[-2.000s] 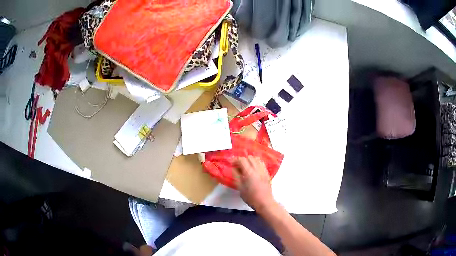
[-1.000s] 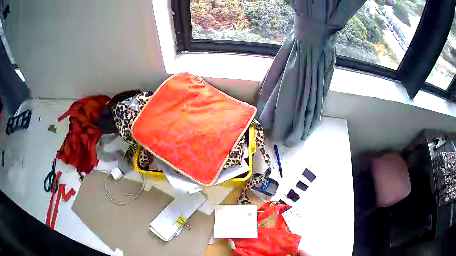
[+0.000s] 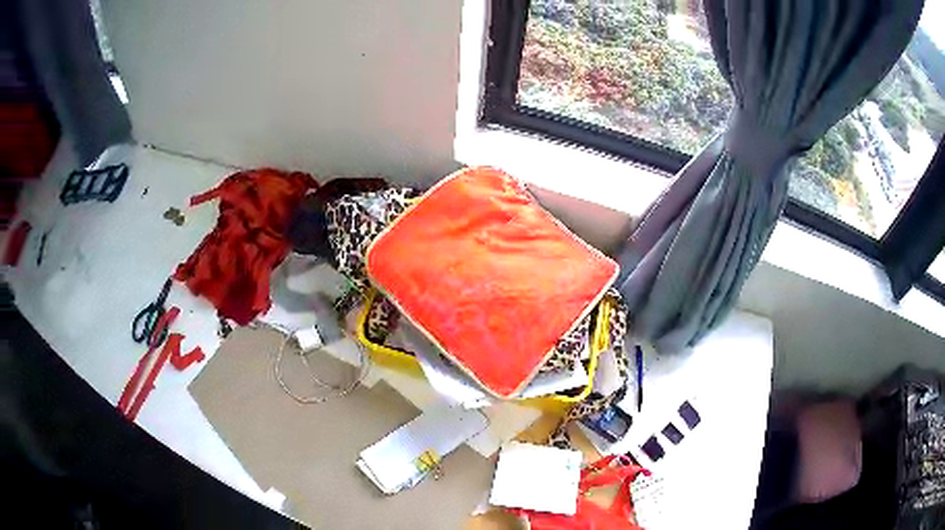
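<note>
A soft red bag sample (image 3: 591, 514) lies at the bottom edge of the view, partly cut off. A square white card (image 3: 536, 477) lies partly over it. A large red-orange panel (image 3: 491, 277) with a pale edge rests on top of a yellow basket (image 3: 392, 357). Leopard-print fabric (image 3: 359, 230) shows around the panel and in the basket. A clipped bundle of white papers (image 3: 420, 447) lies left of the card. Neither of my hands is in the picture.
A grey-brown board (image 3: 301, 430) lies on the white table (image 3: 73, 280). Red crumpled fabric (image 3: 245, 243), scissors (image 3: 149, 319), red strips (image 3: 148, 371), a white cable (image 3: 309, 337), a pen (image 3: 639, 377) and small dark swatches (image 3: 671, 433) lie around. A grey curtain (image 3: 741, 171) hangs at the window.
The view has tilted up and turned left, so the things appear lower and then further right. My right hand, earlier on the red bag, has left the picture.
</note>
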